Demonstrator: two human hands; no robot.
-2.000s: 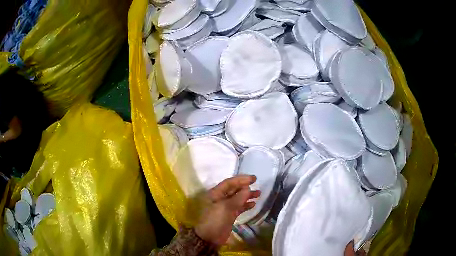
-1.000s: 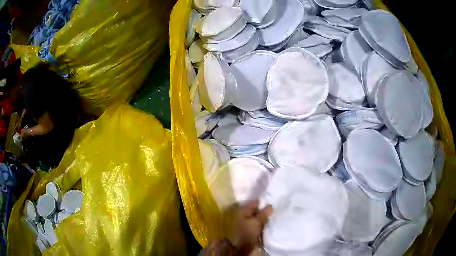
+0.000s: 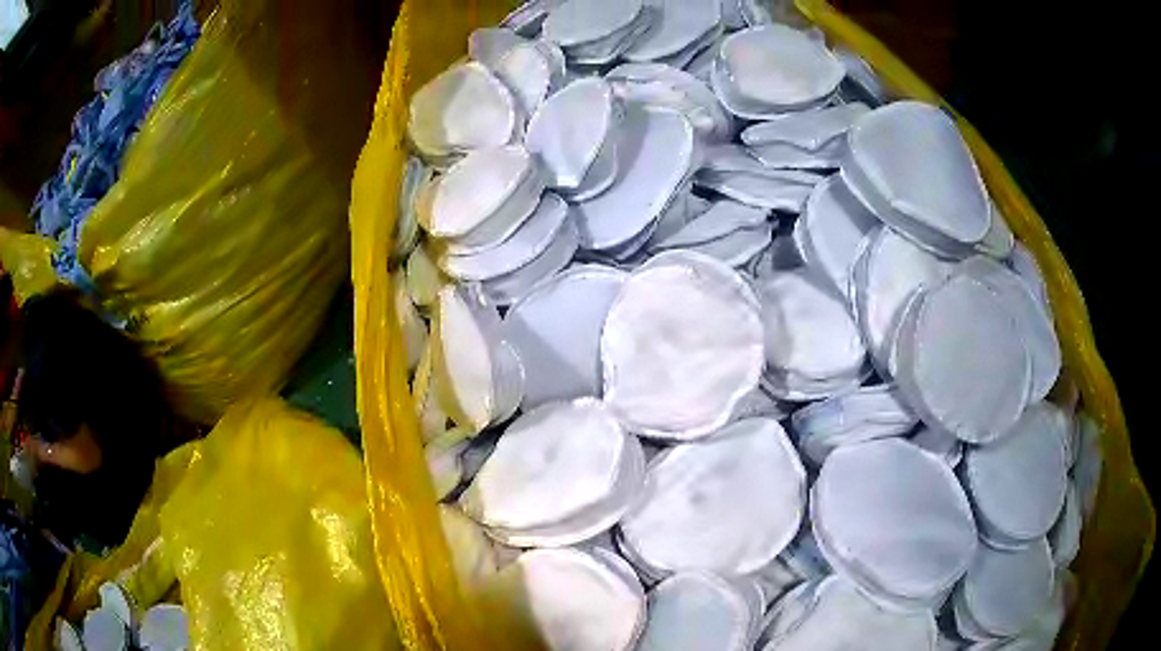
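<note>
A yellow woven sack (image 3: 377, 382) stands open in front of me, its mouth filled with white fabric discs (image 3: 682, 343). The discs are flat, round to oval, with stitched rims. Many lie in small overlapping stacks, some flat and some tilted on edge. A stack of discs (image 3: 556, 471) lies at the left of the heap, beside the sack's left wall. Neither of my hands is in the picture. The lower part of the sack is cut off by the bottom edge.
A second yellow sack (image 3: 274, 534) with small white discs (image 3: 105, 626) stands lower left. Another yellow sack (image 3: 223, 216) holds light blue pieces (image 3: 108, 134) at upper left. A dark-clothed person with a bare arm (image 3: 77, 448) is at the left edge. Green floor (image 3: 327, 385) shows between sacks.
My left hand and the large white disc or stack by it have left the view. A stack now lies at the heap's left. The view has shifted, showing more of the sack's far side.
</note>
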